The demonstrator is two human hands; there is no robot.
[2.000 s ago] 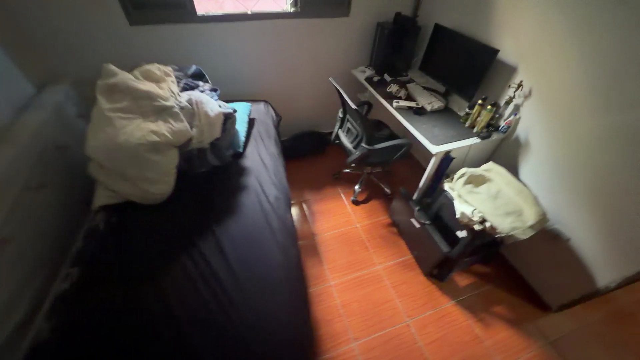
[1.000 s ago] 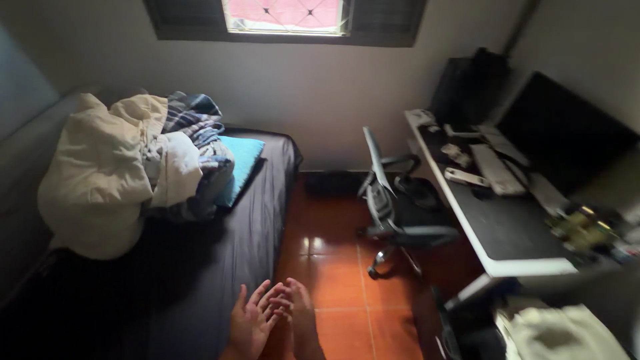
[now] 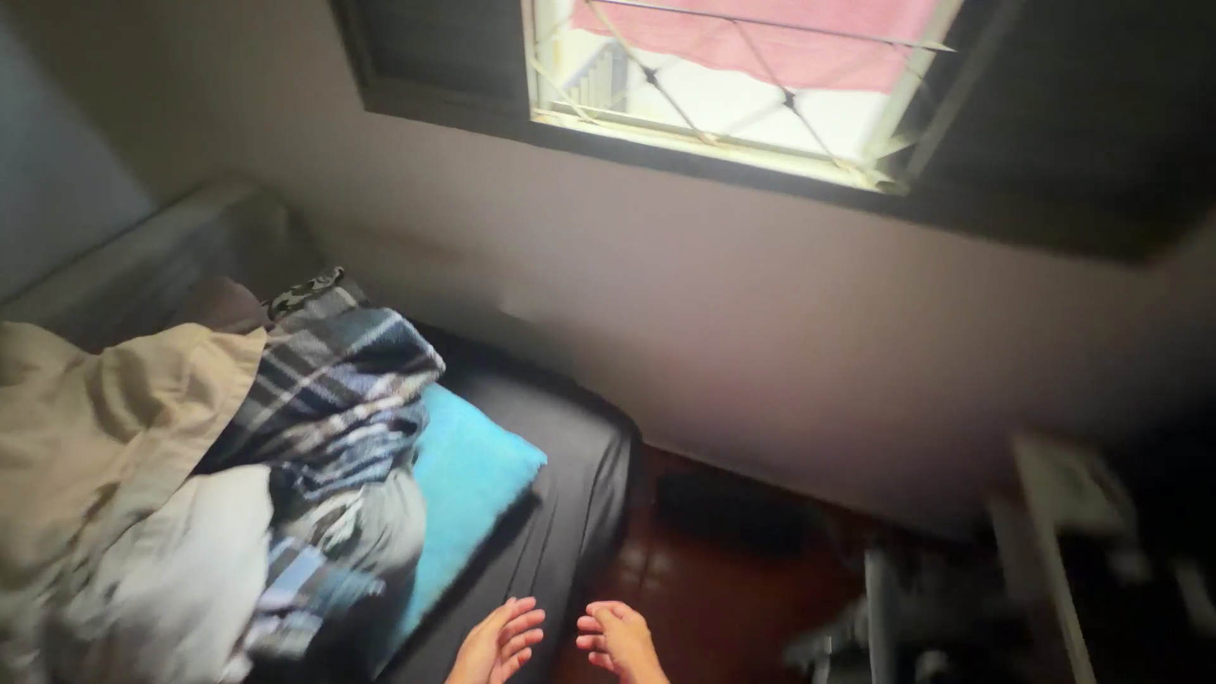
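Note:
My left hand point(image 3: 497, 643) is at the bottom of the view, fingers apart and holding nothing, in front of the dark-covered bed's edge. Just right of it, my right hand point(image 3: 619, 640) is raised with bent fingers and nothing in it, seen against the tiled floor. A gap separates the two hands. Nearest to them on the bed point(image 3: 594, 456) lies a turquoise folded cloth or cushion point(image 3: 475, 475). Against it rests a heap of bedding: a plaid blanket point(image 3: 342, 370), a beige comforter point(image 3: 123, 408) and a pale cloth point(image 3: 190, 560).
A barred window point(image 3: 722, 85) with pink fabric beyond it is in the wall above. A dark object point(image 3: 731, 508) lies on the red tiled floor point(image 3: 693, 608) by the wall. At the lower right, blurred and dim, are the chair point(image 3: 879, 617) and the desk point(image 3: 1054, 560).
Both hands came into view after the first frame; they were close together one second ago and are now farther apart. The view has moved strongly toward the window and the bedding.

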